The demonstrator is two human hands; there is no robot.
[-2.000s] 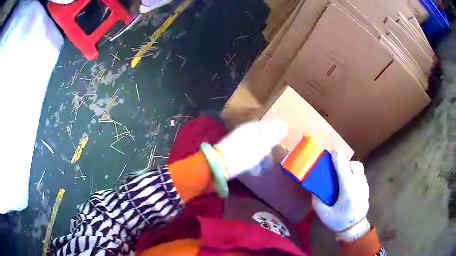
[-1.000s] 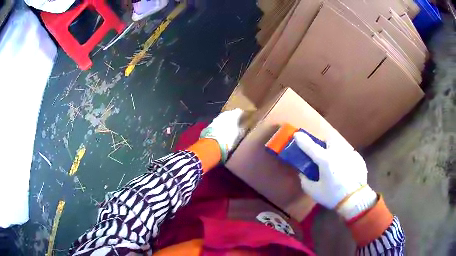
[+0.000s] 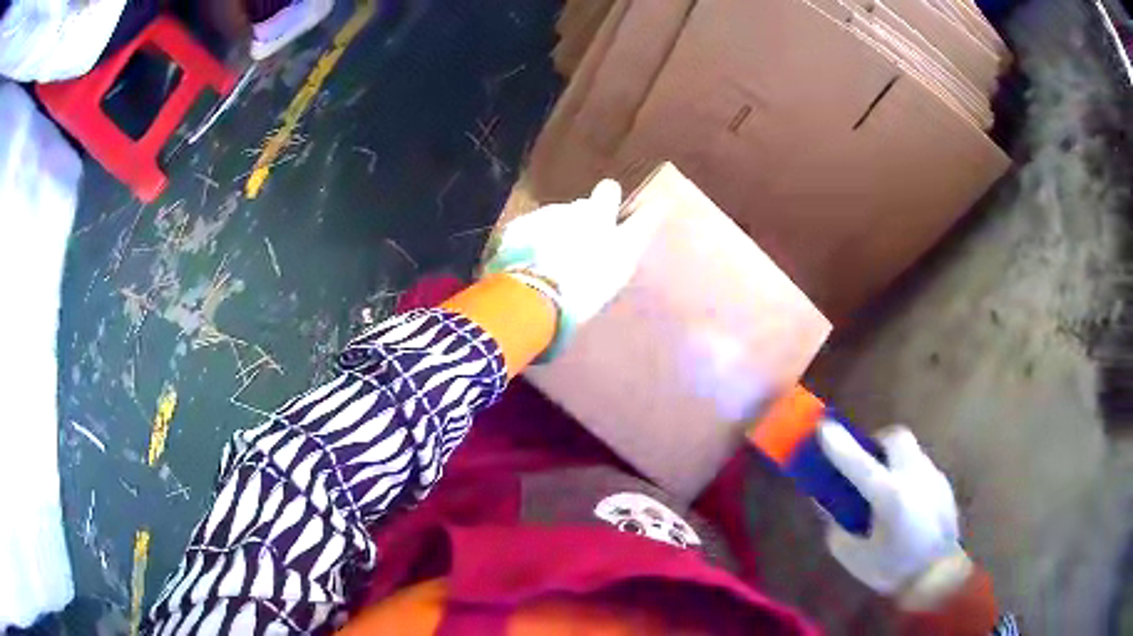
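A small brown carton [image 3: 677, 336] rests on the maroon-aproned lap, tilted, with one broad face up. A shiny streak, likely tape, shows near its right edge. My left hand [image 3: 578, 255], in a white glove, lies on the carton's upper left edge, its fingertips at the flap side. My right hand [image 3: 901, 509], gloved and slightly blurred, grips the blue and orange tape dispenser [image 3: 814, 454], whose orange end is at the carton's right edge. The fingers under the dispenser are partly hidden.
A leaning stack of flat carton blanks [image 3: 795, 162] stands just beyond the carton. A red stool [image 3: 147, 106] and part of a person's shoe [image 3: 292, 27] are at upper left. A white wrapped bundle [image 3: 31, 373] lies along the left edge. Litter covers the green floor.
My right hand has moved the dispenser right and down, from the carton's face to its right edge. My left hand has moved up onto the carton's upper left side. The view has shifted.
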